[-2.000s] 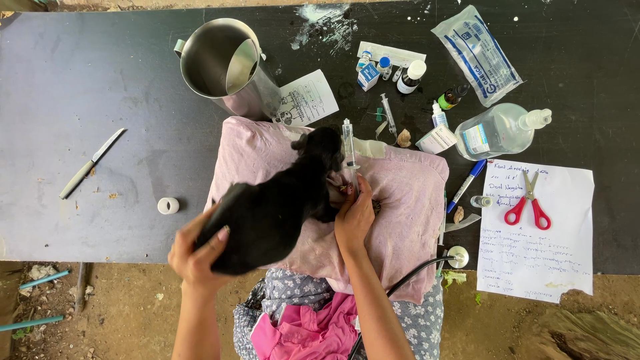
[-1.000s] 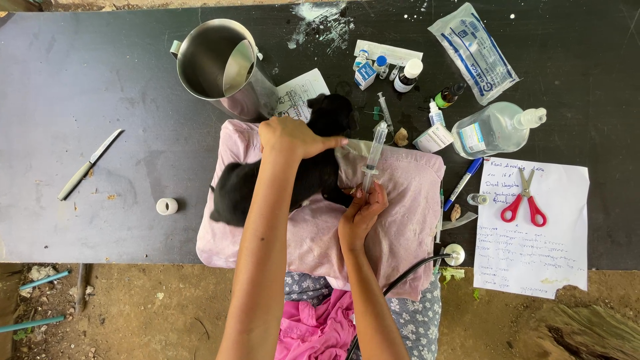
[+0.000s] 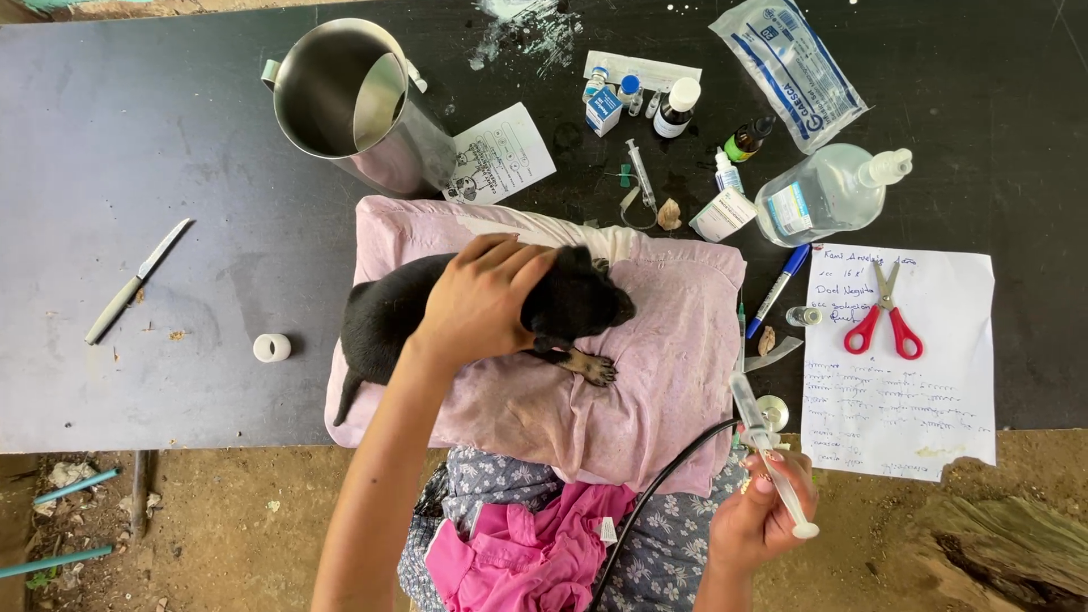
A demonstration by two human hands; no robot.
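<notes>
A black-and-tan puppy [image 3: 387, 310] lies on a pink cloth-covered cushion [image 3: 671, 365], its head to the right and one front paw stretched out. My left hand [image 3: 489, 297] rests over its neck and shoulders, fingers curled around them. At the lower right, past the cushion's edge, my right hand [image 3: 761, 510] holds a clear plastic syringe [image 3: 756, 425], its plunger end toward the lower right. Whether the syringe contains liquid is not plain. Near it lie a stethoscope's chest piece [image 3: 772, 413] and its black tube [image 3: 671, 467].
A steel jug [image 3: 408, 153] and a printed leaflet [image 3: 501, 157] are behind the cushion. Medicine bottles [image 3: 676, 109], another syringe [image 3: 642, 174] and a large clear bottle [image 3: 820, 195] stand or lie behind right. Red-handled scissors [image 3: 884, 314] rest on handwritten paper [image 3: 901, 399]; a knife [image 3: 136, 285] lies left.
My right hand has moved away from the puppy to the lower right with the syringe. The puppy now lies lower on the cushion, my left hand still on it.
</notes>
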